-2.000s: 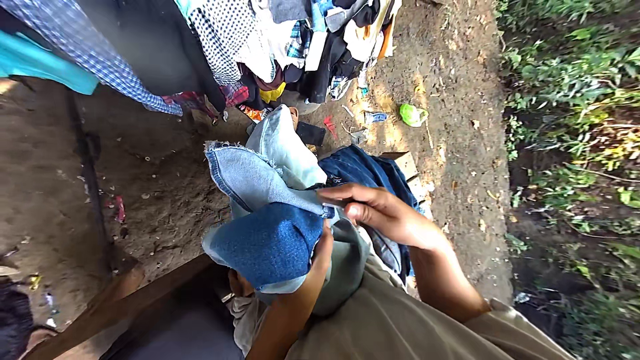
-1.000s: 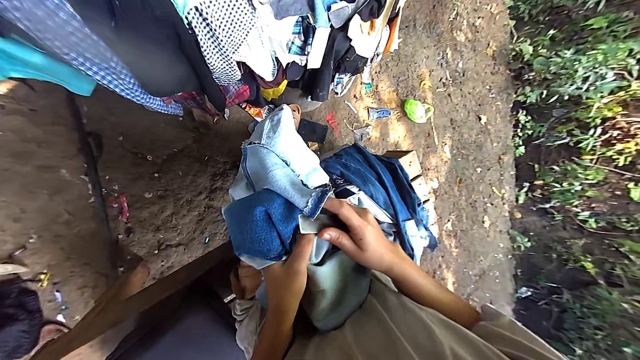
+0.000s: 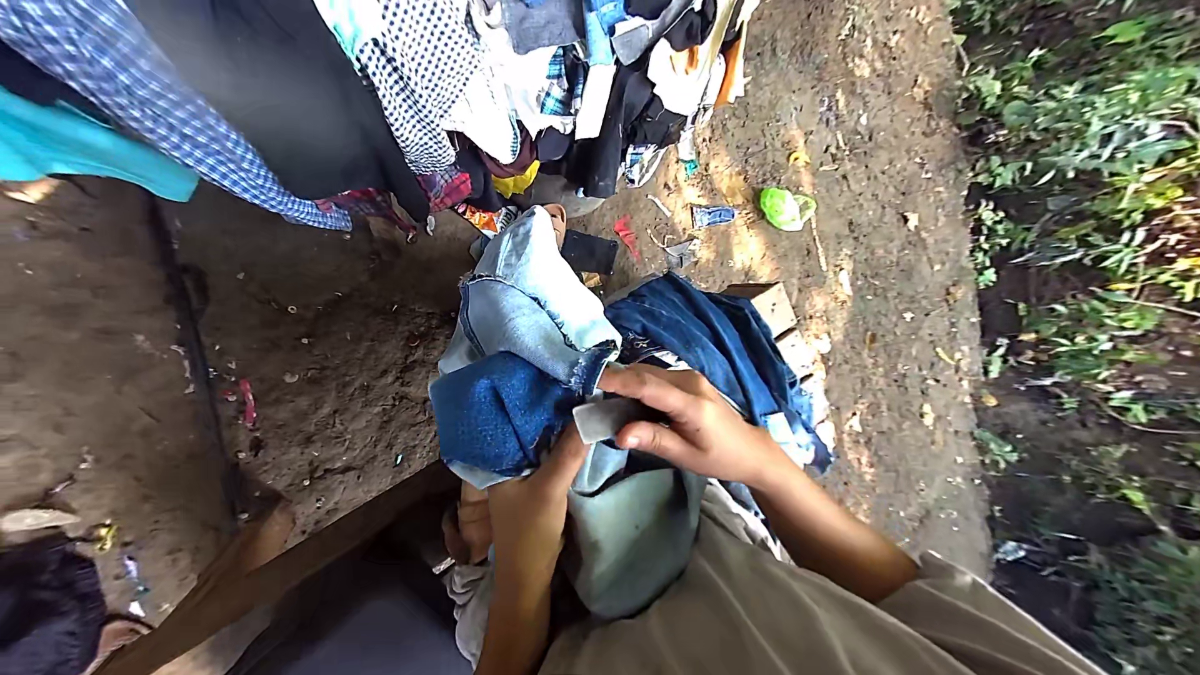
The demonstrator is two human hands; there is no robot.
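Observation:
A light and dark blue denim garment (image 3: pixel 525 319) lies bunched across my lap. My left hand (image 3: pixel 539 483) grips its folded cloth from below, beside the dark blue patch. My right hand (image 3: pixel 689 427) holds a small flat grey blade-like piece (image 3: pixel 600 419) between thumb and fingers, against the frayed seam. What kind of blade or tool it is cannot be told. Part of the left fingers is hidden under the denim. Further dark blue denim (image 3: pixel 703 328) is heaped just beyond my right hand.
Many clothes (image 3: pixel 422 75) hang at the top. A cardboard box (image 3: pixel 764 305) is behind the denim heap. A green plastic bag (image 3: pixel 786 208) and scraps lie on the dirt ground. A wooden beam (image 3: pixel 309 553) runs at lower left; plants (image 3: pixel 1087 187) grow at right.
The denim's pale part has shifted and refolded over the dark patch since the first frame. The right hand has drawn its fingers in at the seam, and the grey piece now shows clearly.

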